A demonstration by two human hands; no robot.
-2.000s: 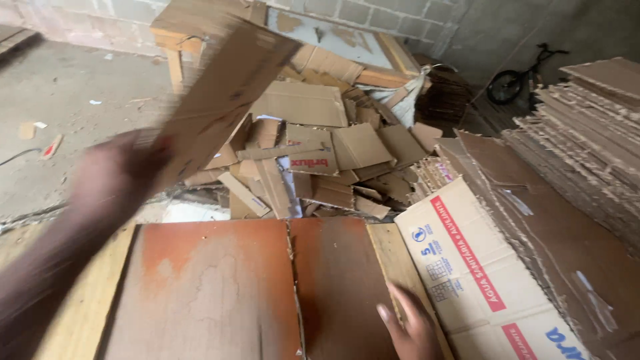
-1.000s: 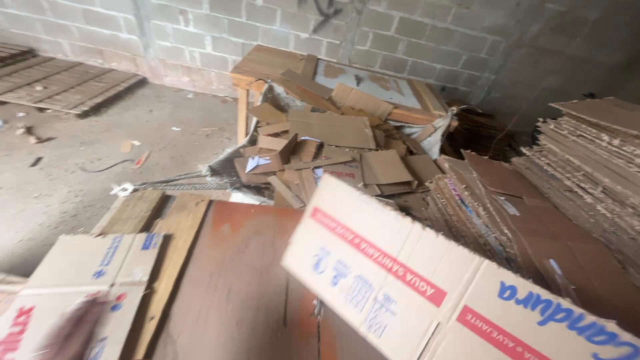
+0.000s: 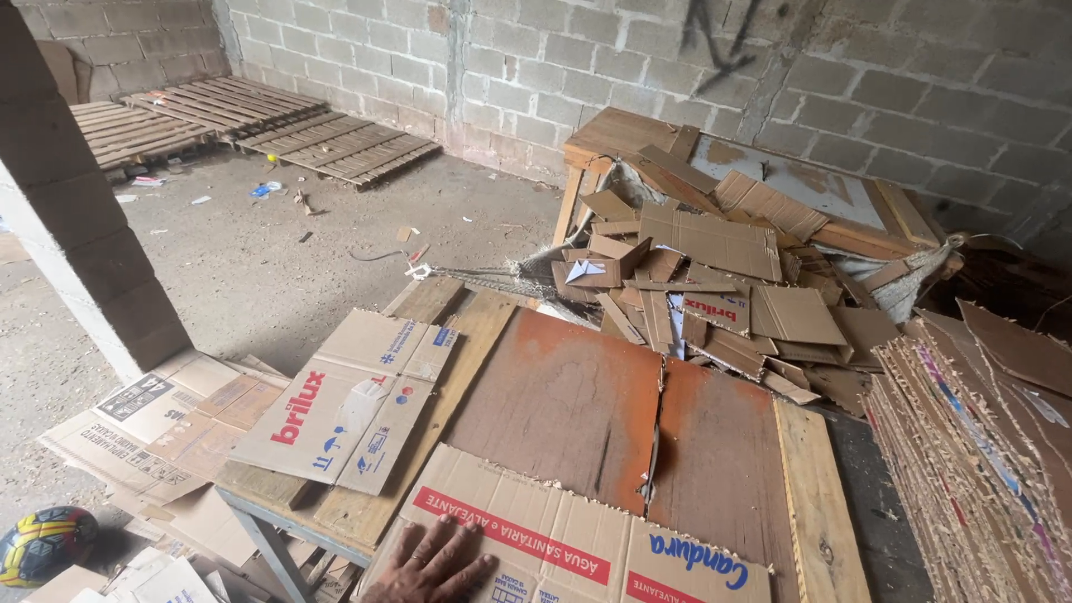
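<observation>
My left hand, with a ring on one finger, rests palm down and fingers spread on a printed flattened cardboard sheet. That sheet lies across the near part of a wooden-topped table and runs out of the frame below. To the left of my hand, a second printed cardboard sheet lies on the table's pale boards, partly over their outer edge. My right hand is out of view.
A tall stack of cardboard stands at the right. Behind the table are a heap of cardboard scraps and a wooden bench. Flattened cartons and a ball are at the lower left, near a block pillar; pallets lie beyond.
The large printed sheet was tilted above the table one second ago and now lies on it. My left hand has moved from the left sheet onto this one. The view has shifted left.
</observation>
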